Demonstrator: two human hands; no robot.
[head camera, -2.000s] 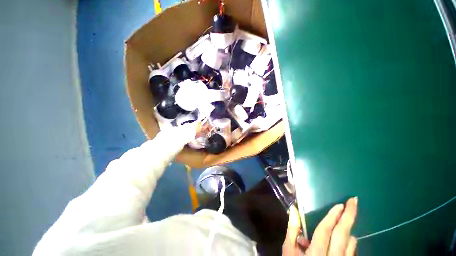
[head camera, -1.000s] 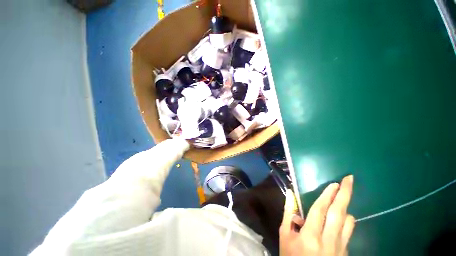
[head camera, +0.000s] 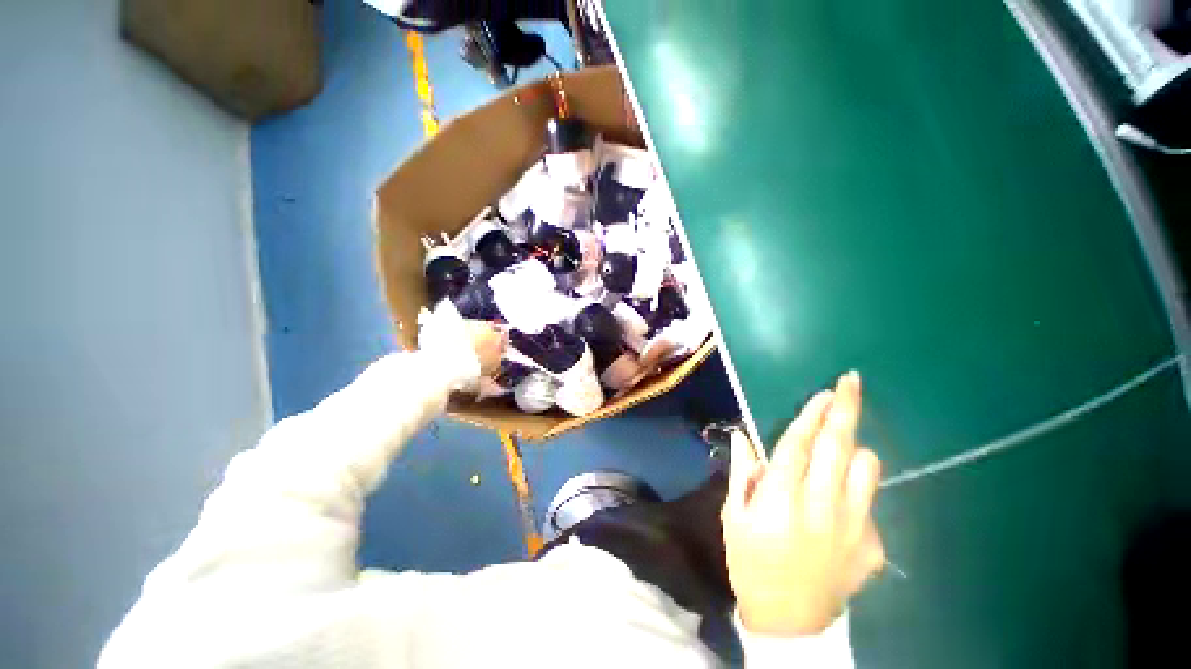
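Note:
The brown cardboard box (head camera: 415, 216) is filled with a jumble of white and black camera housings (head camera: 529, 298). My left hand (head camera: 486, 348) reaches into its near left side, beside a white and black housing (head camera: 575, 379); its fingers are mostly hidden, so a grip cannot be told. My right hand (head camera: 803, 516) rests at the near edge of the green bench (head camera: 901, 222), fingers extended. A fine pale strand (head camera: 893, 569) sticks out beside its palm; whether the hand holds it cannot be told.
A metal rail (head camera: 1110, 157) runs along the bench's far side. A thin pale line (head camera: 1045, 425) crosses the green surface to the rail. A round metallic object (head camera: 594, 499) is below the box. A brown object (head camera: 235, 52) stands by the grey wall at upper left. Dark items are above the box.
The view has shifted, so the box sits lower and more of the rail shows. My left hand has moved among the housings, and the pieces near it lie differently. My right hand remains at the bench edge.

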